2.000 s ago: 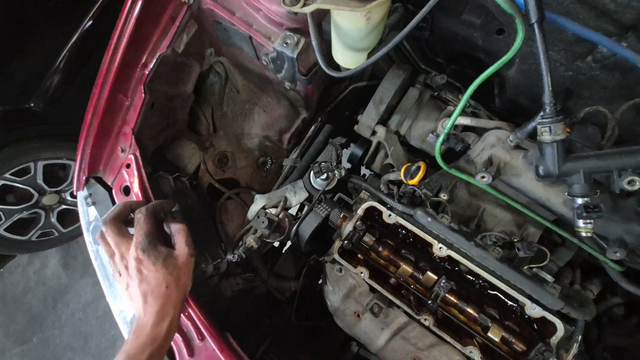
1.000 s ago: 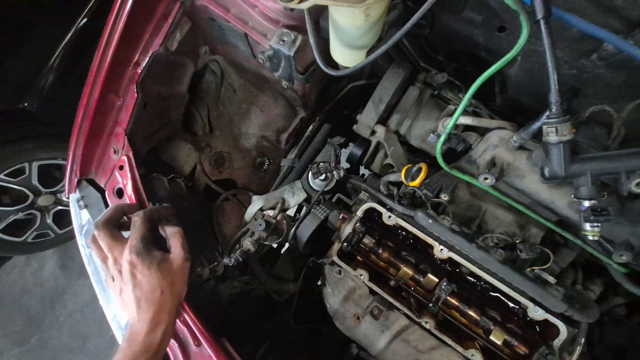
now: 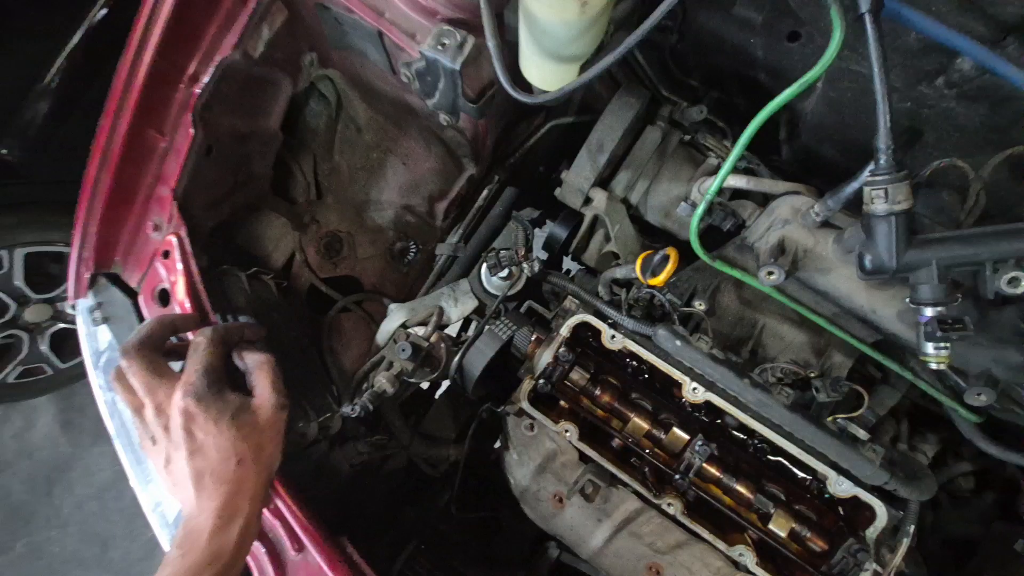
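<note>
At the lower left, my left hand (image 3: pixel 204 400) is over the headlight (image 3: pixel 120 416) and the red front body panel (image 3: pixel 292 528), its back up and fingers curled. Something small and dark shows near the fingertips; whether they grip it is unclear. My right hand is out of view. To the right lies the engine with its cylinder head (image 3: pixel 692 392) uncovered, and a camshaft (image 3: pixel 676 436) with oily lobes shows inside. Beside the head stands a yellow dipstick handle (image 3: pixel 658 266).
A green hose (image 3: pixel 744 152) crosses above the engine. A pale plastic reservoir (image 3: pixel 560 40) is at the top. A fuel injector (image 3: pixel 934 332) sits below a black pipe (image 3: pixel 960 248) at the right. Hoses and wiring lie left of the head. Another car's wheel (image 3: pixel 36 312) stands at the far left.
</note>
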